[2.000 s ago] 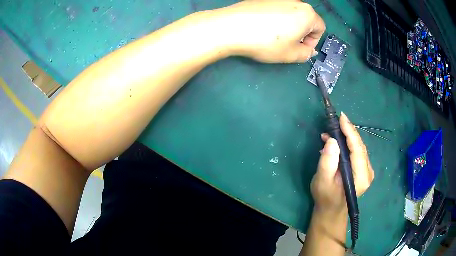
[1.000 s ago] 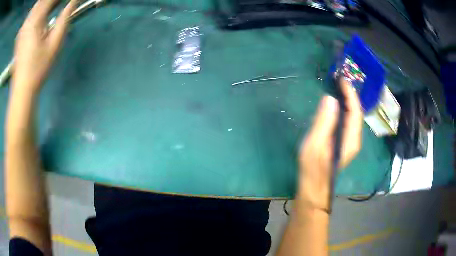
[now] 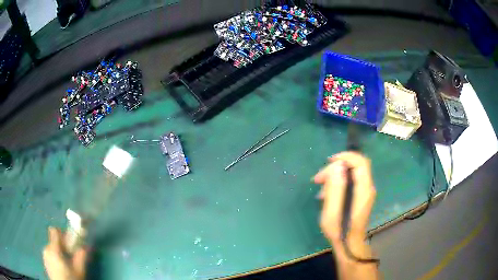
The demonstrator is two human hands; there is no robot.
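Note:
A black circuit board (image 3: 175, 156) lies on the green mat, left of centre, with a short thin silvery piece (image 3: 146, 141) at its left upper side. My left hand (image 3: 65, 258), blurred and cut by the lower edge, is around a pale tool (image 3: 74, 223), seemingly the desoldering pump; a pale block-like end (image 3: 117, 161) shows farther up, left of the board. My right hand (image 3: 349, 191) holds the black soldering iron (image 3: 347, 210), pointing away from me below the blue bin; its tip is blurred. Tweezers (image 3: 256, 149) lie between board and right hand.
A blue bin (image 3: 378, 95) with small red, green and white parts stands at right, beside a pale box (image 3: 401, 112) and a dark station (image 3: 442, 98) with a cable. Board piles lie at left (image 3: 101, 93) and on a black rack (image 3: 191, 98) behind.
The view has shifted and shows more of the bench. My left hand has left the board and now holds the pale tool. The iron has moved away from the board in my right hand.

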